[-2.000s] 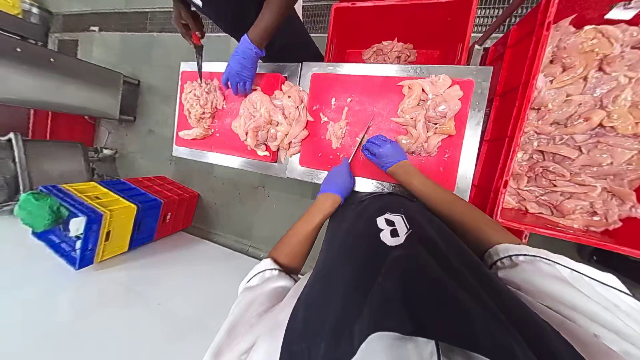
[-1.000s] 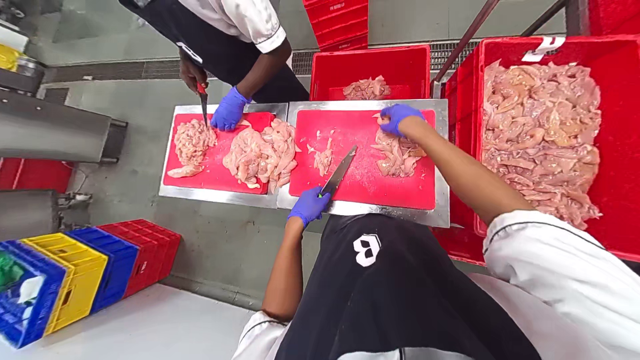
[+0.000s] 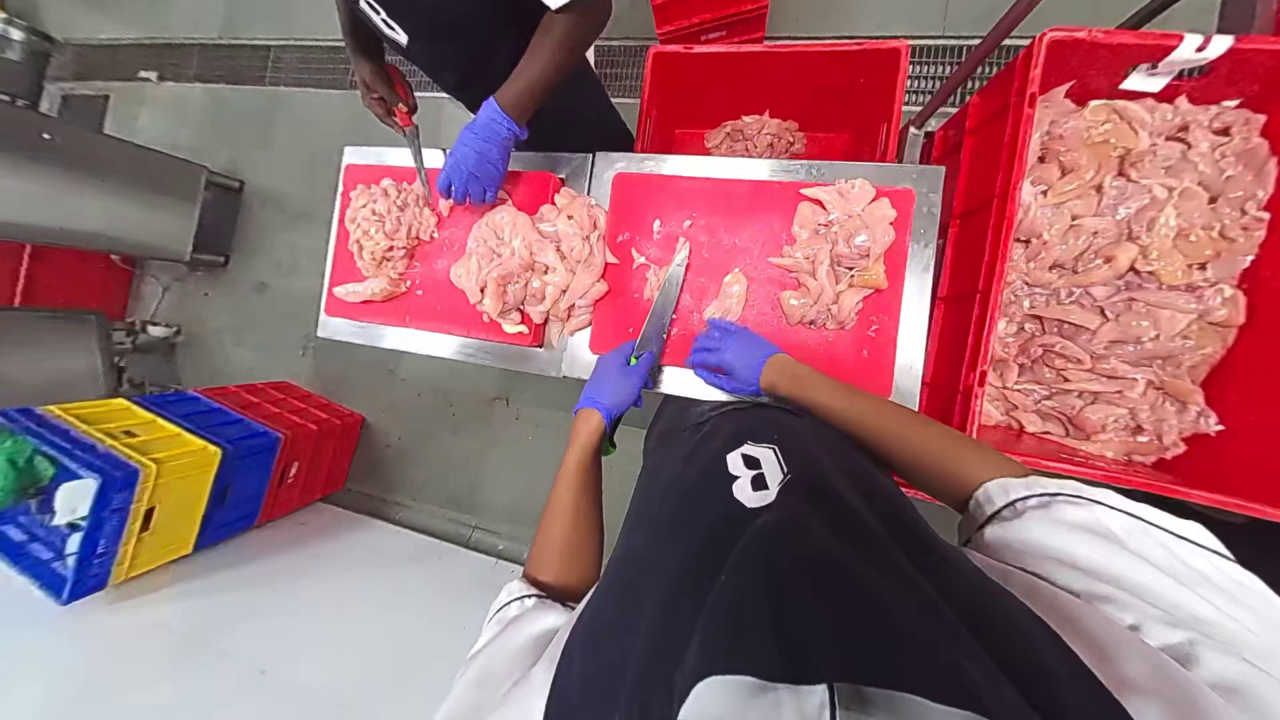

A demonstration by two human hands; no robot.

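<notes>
Blue gloves cover both of my hands. My left hand (image 3: 616, 386) grips the handle of a kitchen knife (image 3: 664, 302), its blade pointing away from me over a red cutting board (image 3: 740, 215). To its right, my right hand (image 3: 732, 357) is at the board's near edge, its fingers on the lower end of a chicken piece (image 3: 729, 296); whether they pinch it is hard to tell. Small meat scraps (image 3: 653, 275) lie left of the blade. A pile of raw chicken pieces (image 3: 838, 252) covers the right part of the board.
A co-worker's gloved hand (image 3: 481, 153) and knife (image 3: 415, 150) are over the neighbouring board (image 3: 450, 310) with chicken piles. At right stands a large red crate (image 3: 1000, 290) of chicken; behind my board, a red bin (image 3: 770, 85) holds more. Coloured plastic crates (image 3: 240, 460) stand lower left.
My right hand has moved from the chicken pile back to the board's near edge, where a separate piece now lies at its fingers. My left hand still holds the knife.
</notes>
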